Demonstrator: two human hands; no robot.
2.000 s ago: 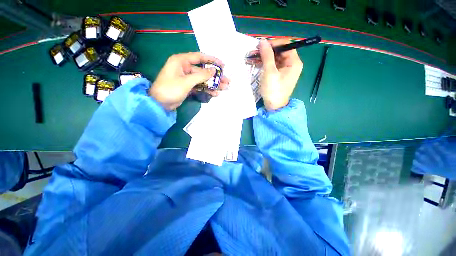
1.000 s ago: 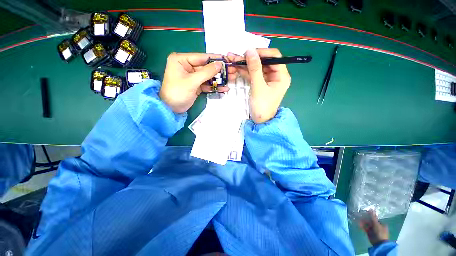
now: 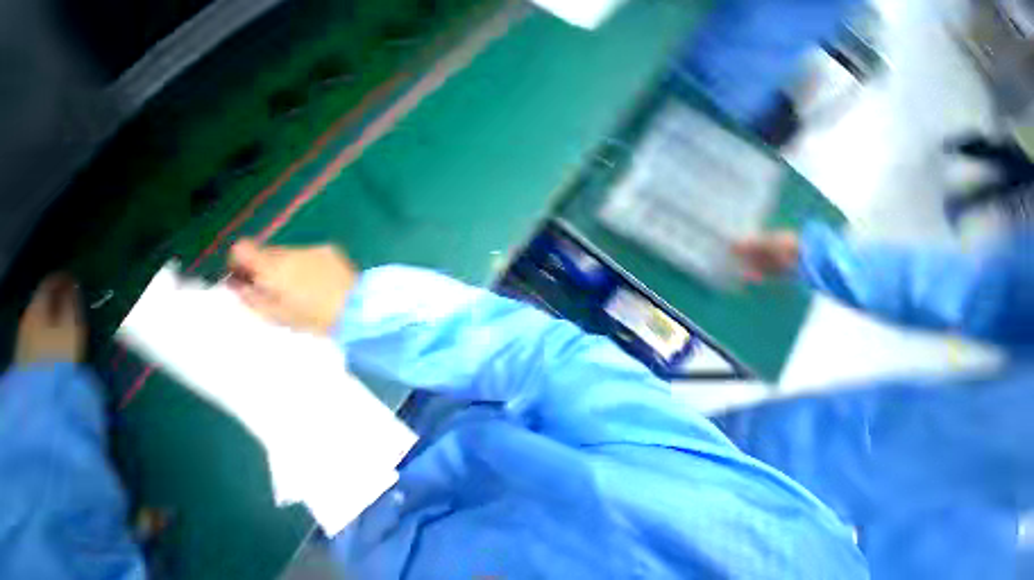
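Observation:
The picture is tilted and badly blurred. Overlapping white label sheets lie on the green mat. My right hand is beside their upper edge with its fingers curled. A small dark patch shows at the fingertips, but I cannot tell if it is the black pen-like tool. What seems to be my left hand is at the far left edge, over the dark belt, small and blurred; its grip cannot be made out. No black module can be made out clearly.
The dark belt runs along the upper left behind red lines. At right, another person's hand touches a whitish clear tray. Below the bench edge is an open shelf with blue and pale items. A blue-sleeved figure is at the top.
The view has swung right and tilted. My hands, earlier together at a module, are now apart. The module, tweezers and black module cluster are no longer seen clearly.

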